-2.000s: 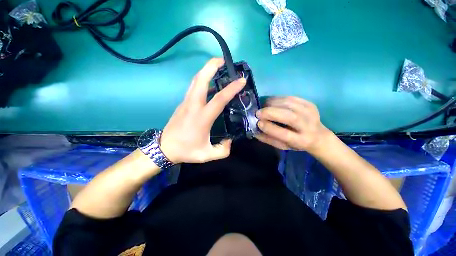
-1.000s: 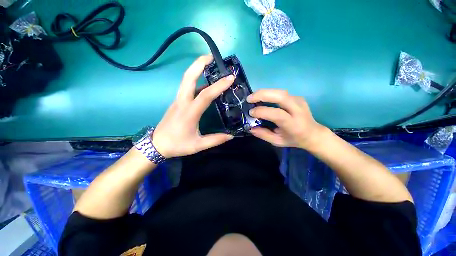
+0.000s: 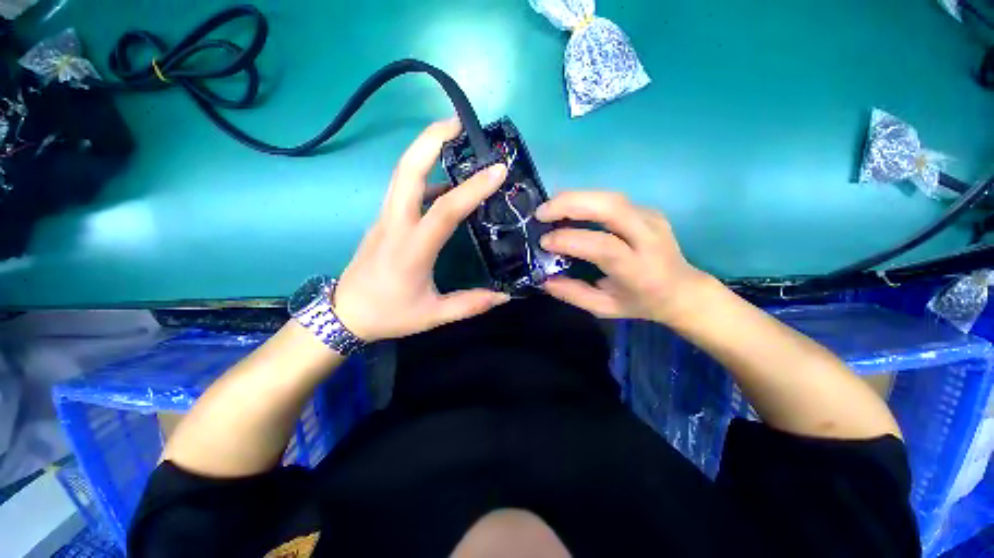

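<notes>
A black housing (image 3: 510, 207) with thin white and red wires in its open side is held at the bench's near edge, slightly tilted. My left hand (image 3: 420, 245) grips its left side and far end, with a finger on the inside near the cord. My right hand (image 3: 610, 256) holds its right side near the close end, fingertips at the wires. The black power cord (image 3: 409, 68) leaves the far end and runs left to a coil with a yellow tie (image 3: 161, 70).
Wrapped cord ends lie on the green mat (image 3: 719, 131) at the top centre (image 3: 599, 68) and right (image 3: 896, 150). A dark heap of units (image 3: 71, 164) lies far left. Blue crates stand below the bench at left (image 3: 120, 392) and right (image 3: 926, 360).
The housing and both hands have moved slightly left and away from my body since two seconds ago, and the housing is turned more. Over the last second they have barely moved.
</notes>
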